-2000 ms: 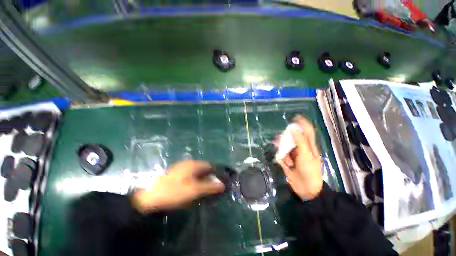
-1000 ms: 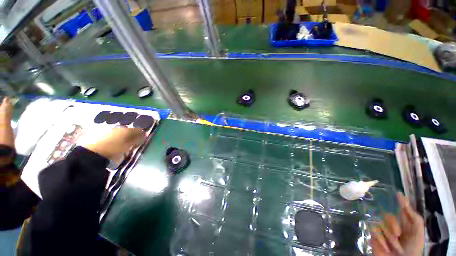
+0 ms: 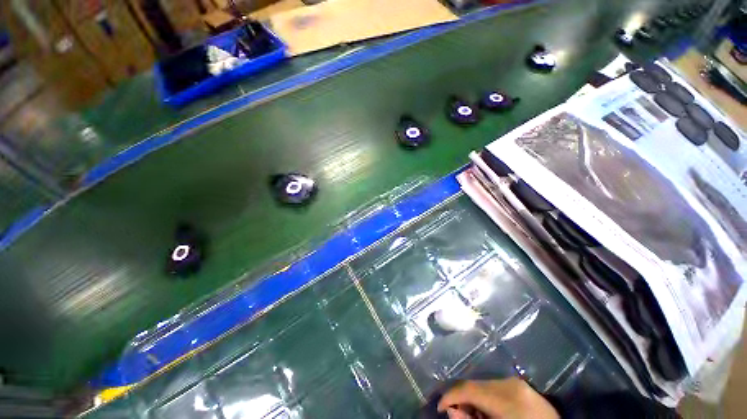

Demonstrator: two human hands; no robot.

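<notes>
My right hand (image 3: 500, 399) is at the bottom edge, partly cut off, its black sleeve coming from the right. Its curled fingers are at a dark round part (image 3: 438, 395) on the clear blister tray (image 3: 328, 327); whether they grip it I cannot tell. A small whitish glue bottle (image 3: 454, 319) lies on the tray beyond the hand, blurred by glare. My left hand is out of the picture.
Black housings (image 3: 293, 188) with pale rings stand spaced along the green conveyor (image 3: 237, 164) beyond the blue edge (image 3: 328, 254). Stacked parts trays (image 3: 573, 270) with a printed sheet (image 3: 631, 188) and black discs are at right. A blue bin (image 3: 221, 61) is beyond the belt.
The view has swung right. My left hand, last over the left trays, has left the picture. My right hand has moved from the tray's right side to the dark round part.
</notes>
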